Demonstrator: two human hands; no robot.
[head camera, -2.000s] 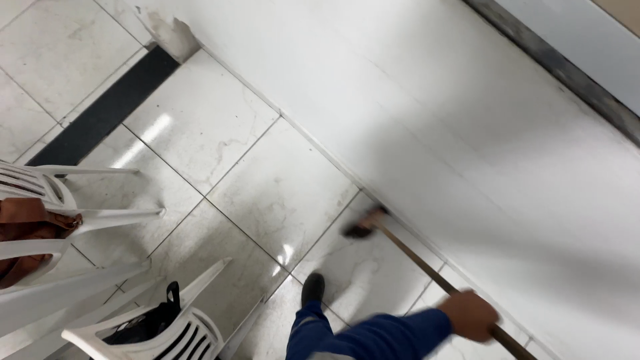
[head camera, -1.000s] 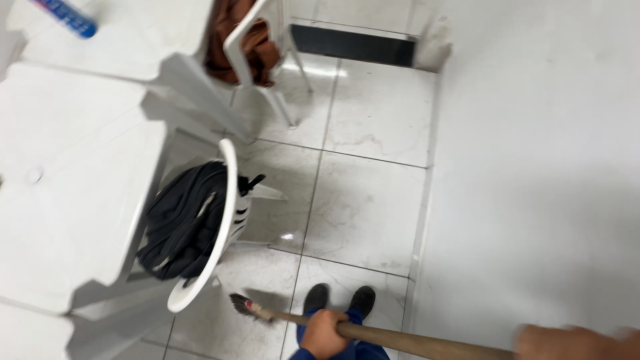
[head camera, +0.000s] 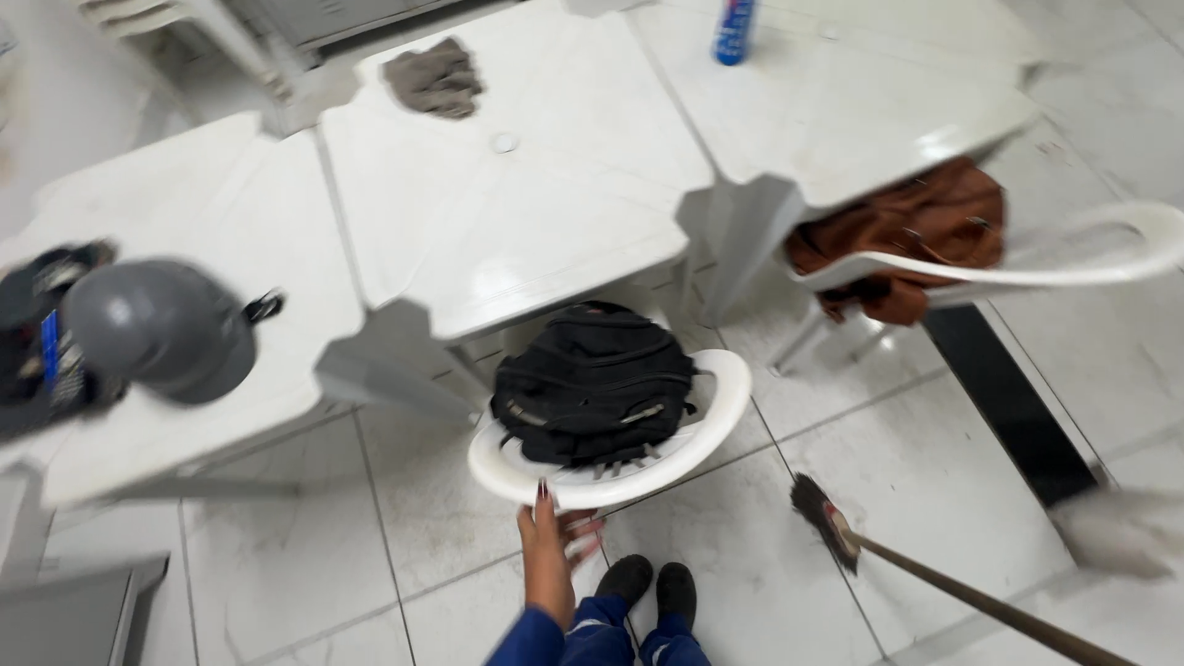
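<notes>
My left hand (head camera: 552, 555) is at the back rim of a white plastic chair (head camera: 647, 483), fingers spread, with a fingertip at the rim; whether it presses on it cannot be told. A black backpack (head camera: 592, 384) rests on that chair's seat. To the right, a broom (head camera: 826, 523) has its dark bristles on the tiled floor, and its wooden handle (head camera: 990, 601) runs out of view at the lower right. My right hand is outside the view, so its hold on the handle is hidden.
White plastic tables (head camera: 518, 203) stand side by side ahead, bearing a grey cap (head camera: 162, 328), a grey cloth (head camera: 435, 79) and a blue can (head camera: 734, 32). A brown bag (head camera: 916, 231) sits on another chair (head camera: 1101, 245). A dark floor strip (head camera: 1017, 407) lies at right.
My left hand has left the broom handle and is now at the chair's rim. My right hand, blurred at the edge a second ago, is out of view. The view has swung toward the tables.
</notes>
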